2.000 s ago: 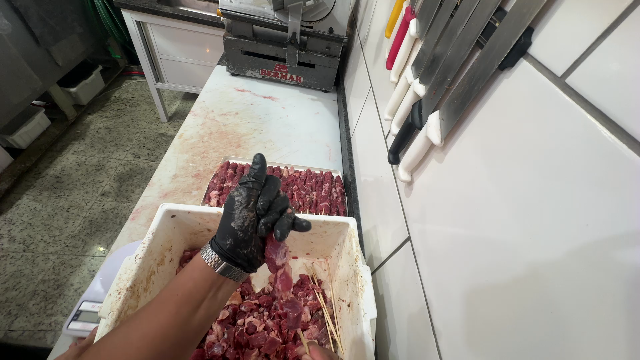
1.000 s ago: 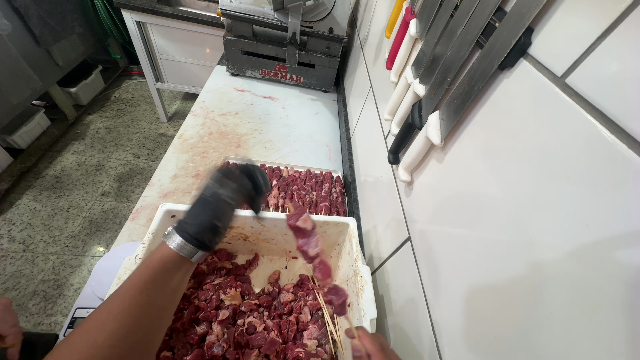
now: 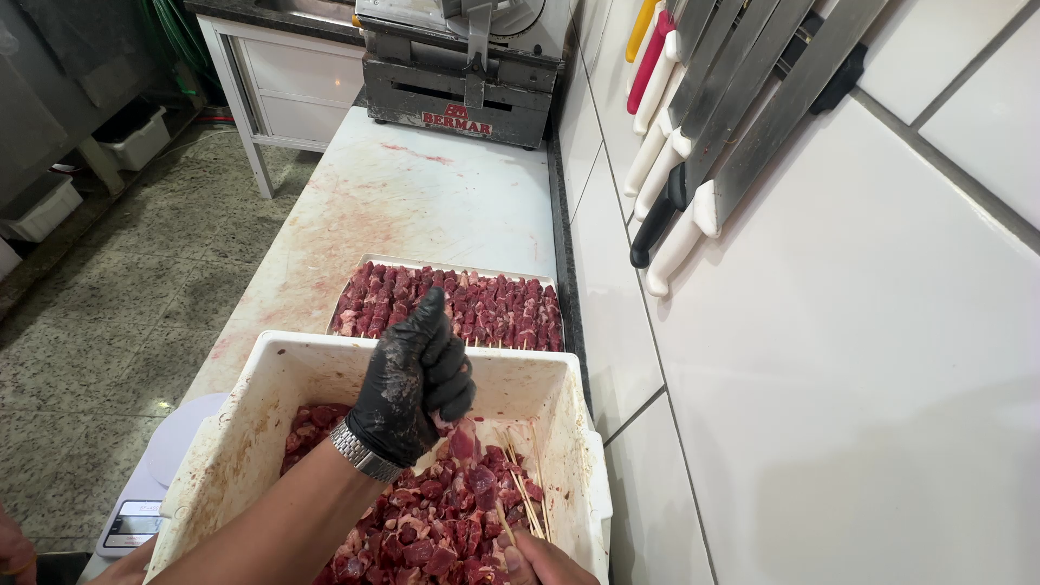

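My left hand (image 3: pixel 418 378), in a black glove with a metal watch band at the wrist, is closed around raw meat pieces over the white plastic tub (image 3: pixel 325 357). Below the fist, meat chunks (image 3: pixel 483 486) hang in a line toward my bare right hand (image 3: pixel 540 561), which pinches the lower end of a wooden skewer (image 3: pixel 505 524) at the bottom edge. Cut raw meat (image 3: pixel 422 520) lies in the tub. Several loose wooden skewers (image 3: pixel 524 496) lean at its right side. Behind the tub, a tray of threaded meat skewers (image 3: pixel 463 305) rests on the white work surface.
A digital scale (image 3: pixel 146 487) sits left of the tub. A grey slicing machine (image 3: pixel 463 89) stands at the far end of the white cutting surface (image 3: pixel 382 195). Several knives (image 3: pixel 691 203) hang on the tiled wall at right. Part of another person's hand (image 3: pixel 15 544) shows at lower left.
My left hand, blurred above the tub's left part a second ago, is now closed on the meat at the skewer's upper end. The skewer has come lower over the tub.
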